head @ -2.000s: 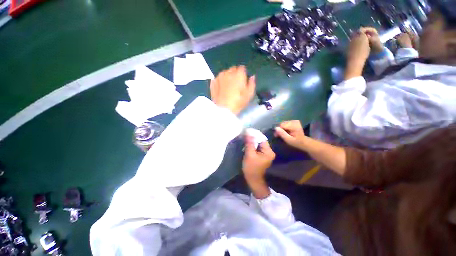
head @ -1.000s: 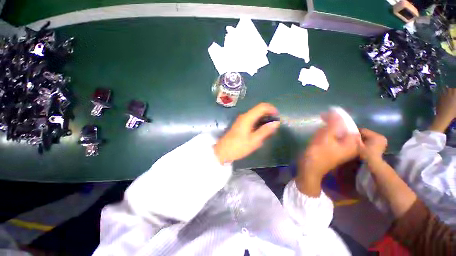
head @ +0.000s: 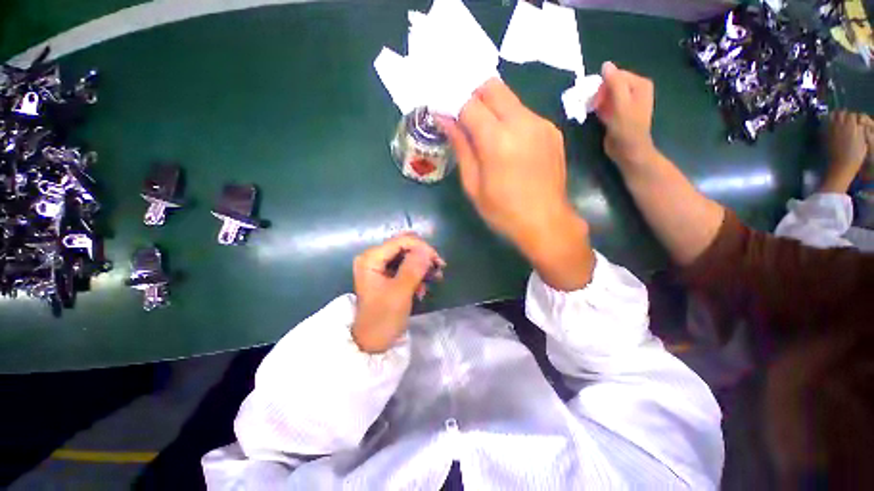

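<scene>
My left hand point(head: 385, 288) is above the mat's near edge, closed on a metal clip point(head: 396, 262), mostly hidden by the fingers. My right hand point(head: 522, 168) is at the clear bottle point(head: 420, 153) with the red diamond label, its fingertips by the bottle's top. Whether these fingers hold a wipe cannot be told against the white wipes point(head: 446, 53) just behind. Three separate clips point(head: 235, 213) with dark faces lie left of the bottle, beside the left clip pile point(head: 43, 206).
Another person's bare hand point(head: 628, 110) reaches in from the right and touches a small crumpled wipe point(head: 578, 98). Another wipe point(head: 541, 36) lies behind it. A clip pile point(head: 762, 72) is at the back right, near a further person's hands point(head: 845, 149). A pale rail point(head: 192, 24) curves behind.
My right hand has moved left to the bottle; the white wipe seen in it is no longer distinct. My left hand has moved left and nearer me. The other person's hand has moved to the small wipe.
</scene>
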